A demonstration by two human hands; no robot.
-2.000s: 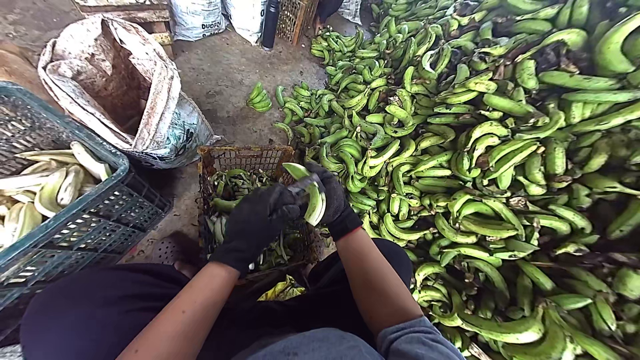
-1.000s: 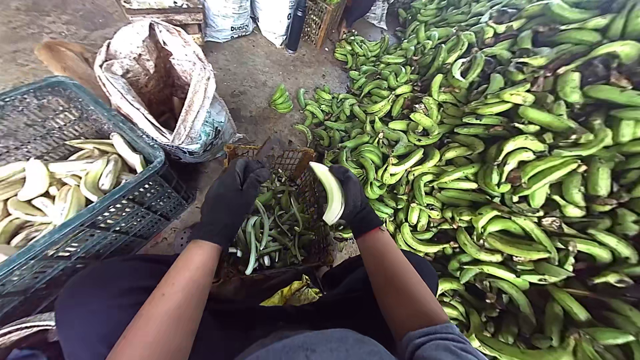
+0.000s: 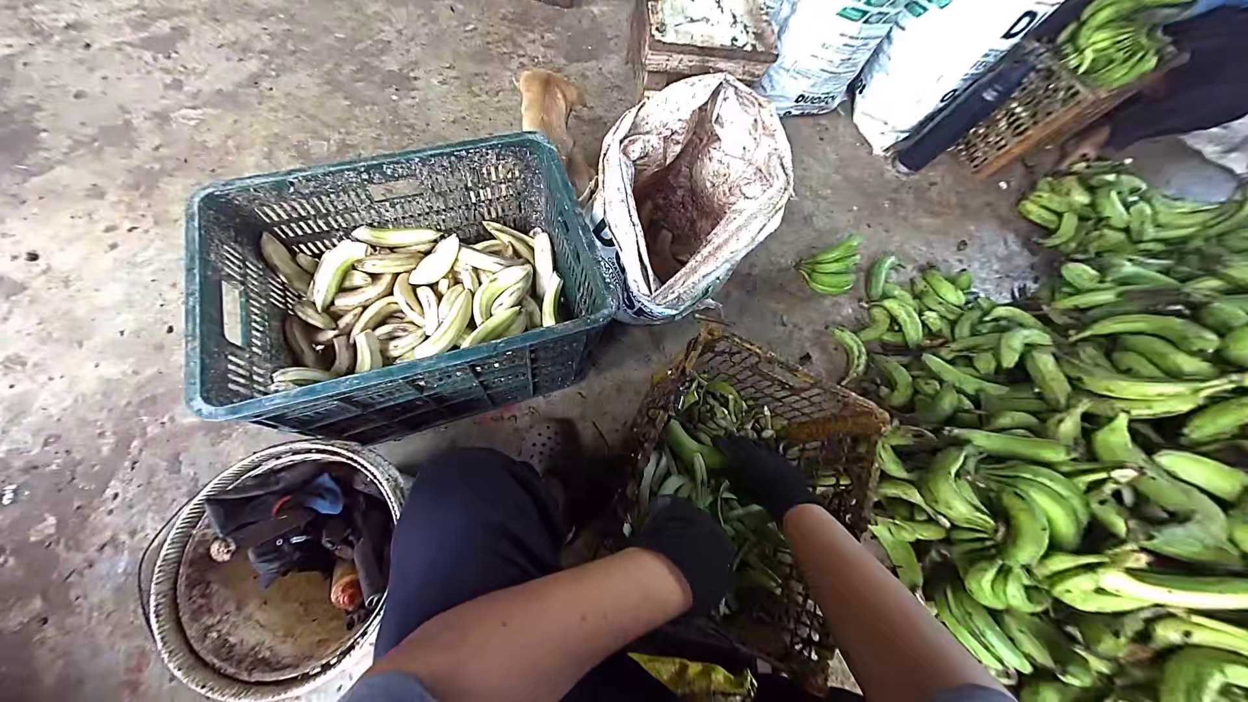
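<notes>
My left hand point(image 3: 687, 551), in a black glove, is low over the mesh crate point(image 3: 814, 424); its fingers point down and are hidden, as is anything in them. My right hand point(image 3: 765, 473), also gloved in black, reaches into the crate just beyond it, fingers against the end of a whole green plantain point(image 3: 690, 447). Its grip is partly hidden. Green peels point(image 3: 721, 405) lie around both hands. Left of the hands, peeled plantains point(image 3: 439, 292) fill the bottom of a dark green plastic crate point(image 3: 390, 375). Unpeeled green plantains point(image 3: 1024, 448) are heaped at the right.
An open woven sack point(image 3: 624, 244) stands between the crates, with a tan animal point(image 3: 549, 107) behind it. At lower left is a round bucket point(image 3: 175, 585) holding dark cloth. White sacks point(image 3: 916, 68), a wooden box point(image 3: 707, 34) and a person's dark-clothed leg point(image 3: 1189, 78) are at the top.
The view has swung left. Both hands have gone down into the mesh crate. The peeled plantain, in my right hand one second ago, is no longer there.
</notes>
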